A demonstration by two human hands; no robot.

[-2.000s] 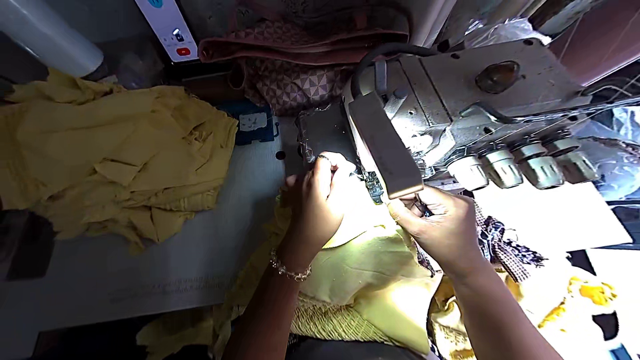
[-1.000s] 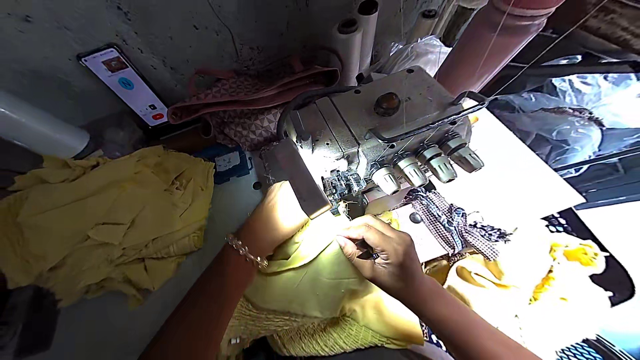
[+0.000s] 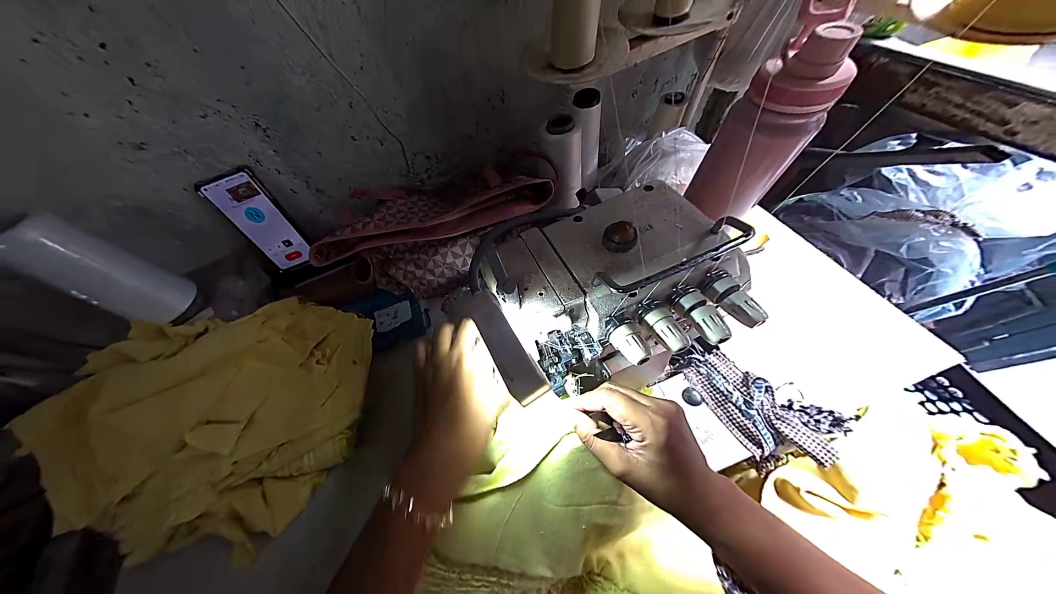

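An overlock sewing machine [image 3: 577, 256] with several grey tension dials stands at the centre, its needle area brightly lit. Yellow fabric [image 3: 544, 520] lies in front of it and reaches up to the needle area. My right hand [image 3: 648, 445] pinches the fabric edge close to the presser area, with a small dark tool between its fingers, partly hidden. My left hand [image 3: 454, 404], blurred and wearing a bracelet, is over the fabric left of the machine head; whether it grips the cloth cannot be made out. A pile of yellow fabric pieces [image 3: 214, 429] lies at the left.
Behind the machine are a pink patterned bag [image 3: 437, 239], thread cones [image 3: 563, 157] and a pink bottle [image 3: 767, 124]. A lit phone [image 3: 256, 216] leans at the wall; a white roll [image 3: 99, 268] lies left. Checked fabric strips [image 3: 751, 404] and more yellow fabric [image 3: 866, 503] are at the right.
The view has swung up and shifted. My right hand still holds the fabric edge beside the needle area. The small tool in it was there before.
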